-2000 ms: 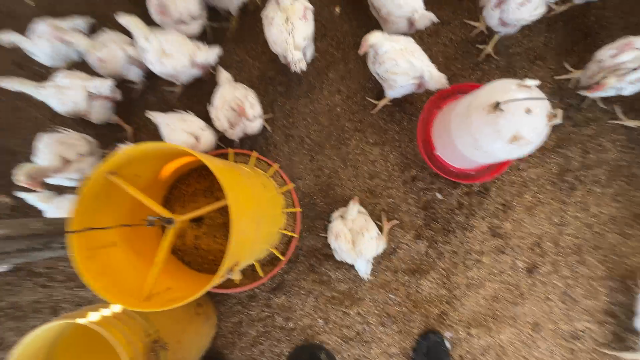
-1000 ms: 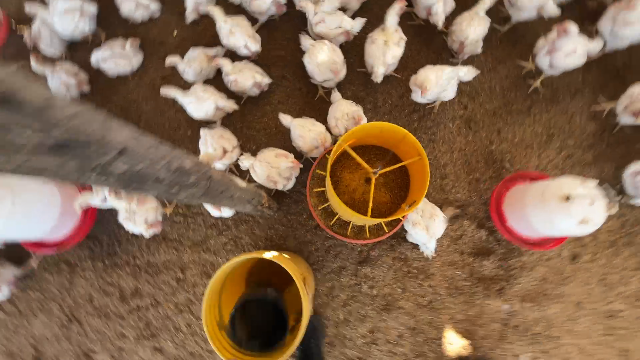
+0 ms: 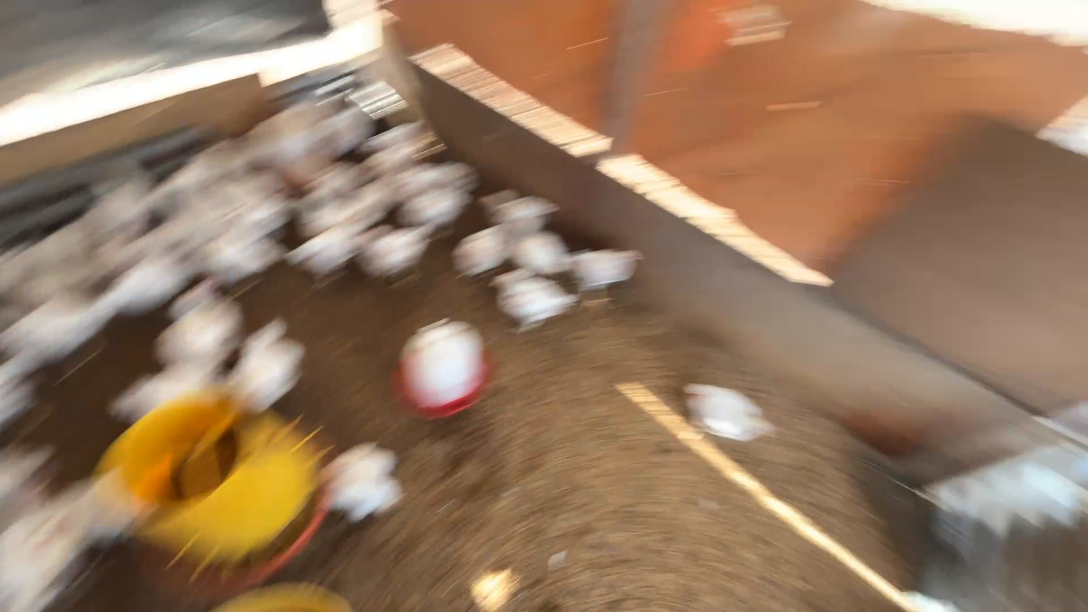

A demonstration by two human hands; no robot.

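Neither my left hand nor my right hand shows in the head view, which is strongly blurred. At the lower left stands a yellow poultry feeder [image 3: 229, 484] with a red rim at its base. Part of another yellow container [image 3: 285, 600] shows at the bottom edge. A white drinker with a red base [image 3: 444, 367] stands on the litter near the middle. One white chicken [image 3: 365, 480] is right beside the feeder.
Many white chickens [image 3: 229, 204] crowd the upper left. A low wall [image 3: 722, 289] runs diagonally to the lower right, with reddish ground beyond it. A lone chicken [image 3: 728, 412] is near a bright strip on the litter [image 3: 765, 497].
The view has swung strongly, bringing the low wall and outside ground into sight. The wooden post seen a second ago no longer shows, and the yellow feeder now appears at the lower left.
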